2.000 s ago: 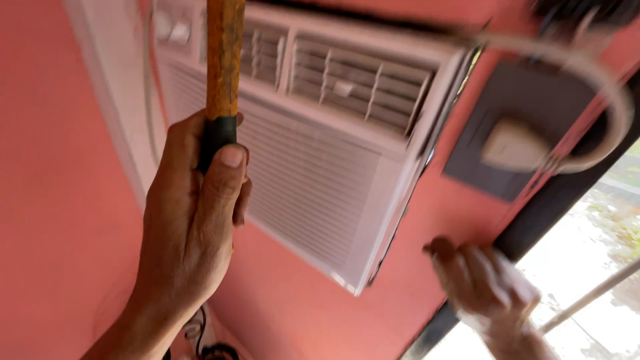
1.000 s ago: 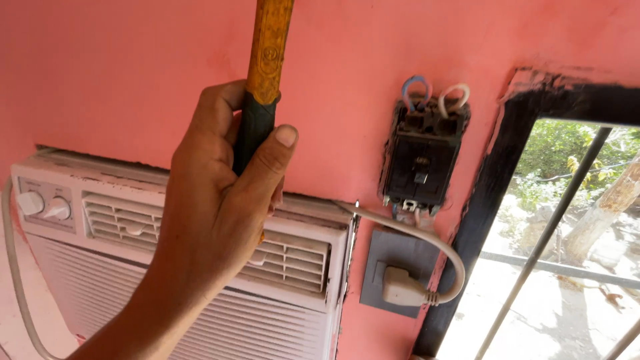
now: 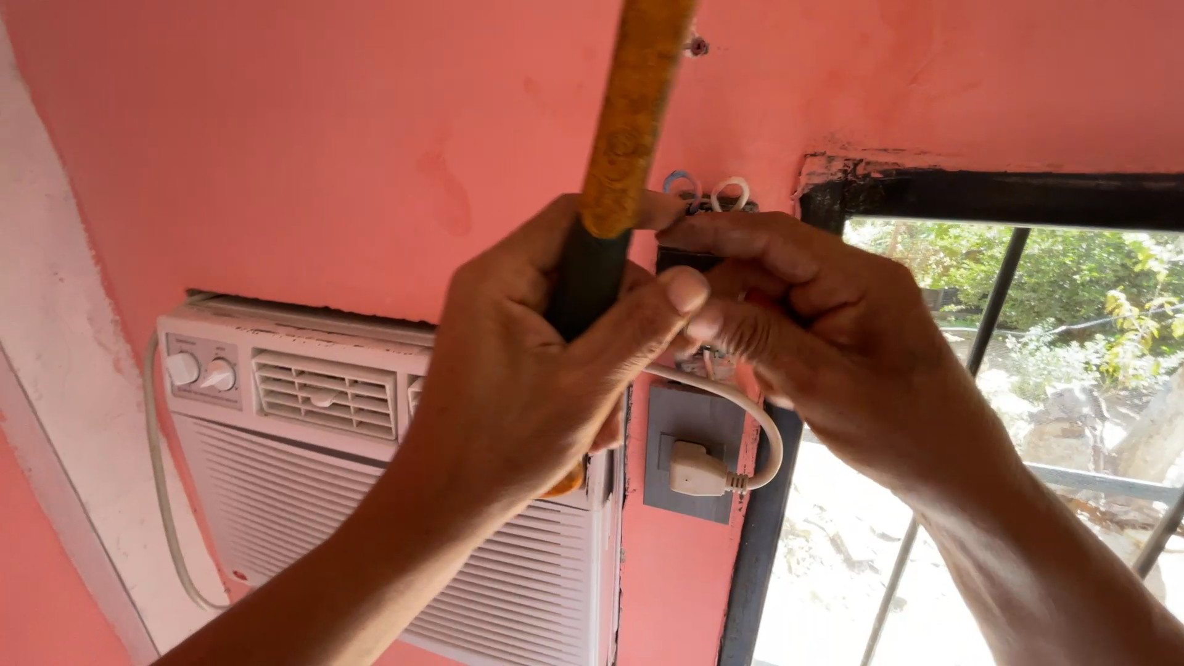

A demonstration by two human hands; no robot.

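Note:
My left hand [image 3: 546, 361] is closed around a tool's long handle [image 3: 634, 120], worn yellow-orange above and black at the grip, pointing up; its head is out of view. An orange end shows below that hand. At the left thumb, my right hand [image 3: 823, 324] has its thumb and fingertips pinched together; whether something small is between them is hidden. Behind the fingers is the black circuit breaker [image 3: 683, 259], mostly covered, with a blue and a white wire loop [image 3: 731, 192] above it. Below them a white plug [image 3: 698, 470] sits in a grey outlet plate [image 3: 661, 416].
A white window air conditioner [image 3: 324, 509] is set in the pink wall at the left, its cord [image 3: 153, 462] hanging beside it. To the right stands a black window frame [image 3: 1017, 199] with metal bars [image 3: 999, 301]; plants and bright ground show outside.
My right hand, low at the right two seconds ago and unseen one second ago, has come up to meet my left hand before the breaker. The left hand has kept hold of the handle.

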